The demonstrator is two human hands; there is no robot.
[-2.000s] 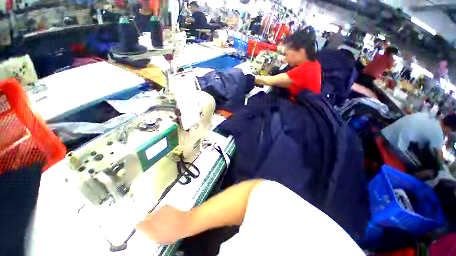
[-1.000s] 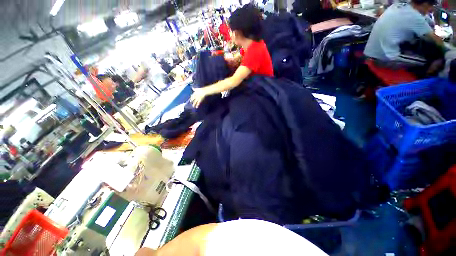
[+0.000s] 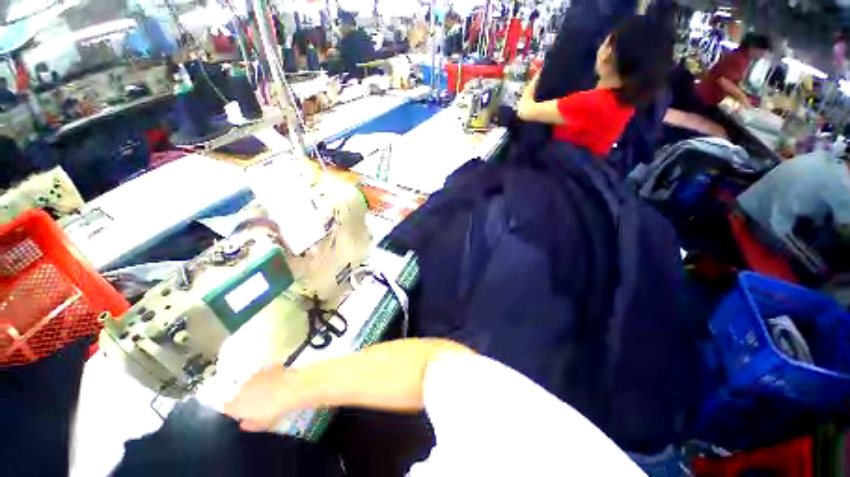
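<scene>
My right hand [image 3: 264, 399] is blurred and lies on the machine table in front of the needle end. Its fingertips are near a dark cloth [image 3: 210, 445] at the bottom left; whether they grip it is hard to tell. The cream sewing machine [image 3: 210, 296] with its green panel stands just behind the hand. The cloth lies beside the presser foot area; whether it is under the foot cannot be seen. My left hand is not in view.
Black-handled scissors [image 3: 326, 328] lie right of the machine head. A red basket [image 3: 42, 293] stands at the left. A large navy garment heap [image 3: 550, 279] is at the right, with a person in red behind it. A blue crate [image 3: 783, 349] is at the far right.
The view swung right, then back to the machine. My right hand, mostly cut off one second ago, shows again by the needle end. A dark cloth now shows at the bottom left.
</scene>
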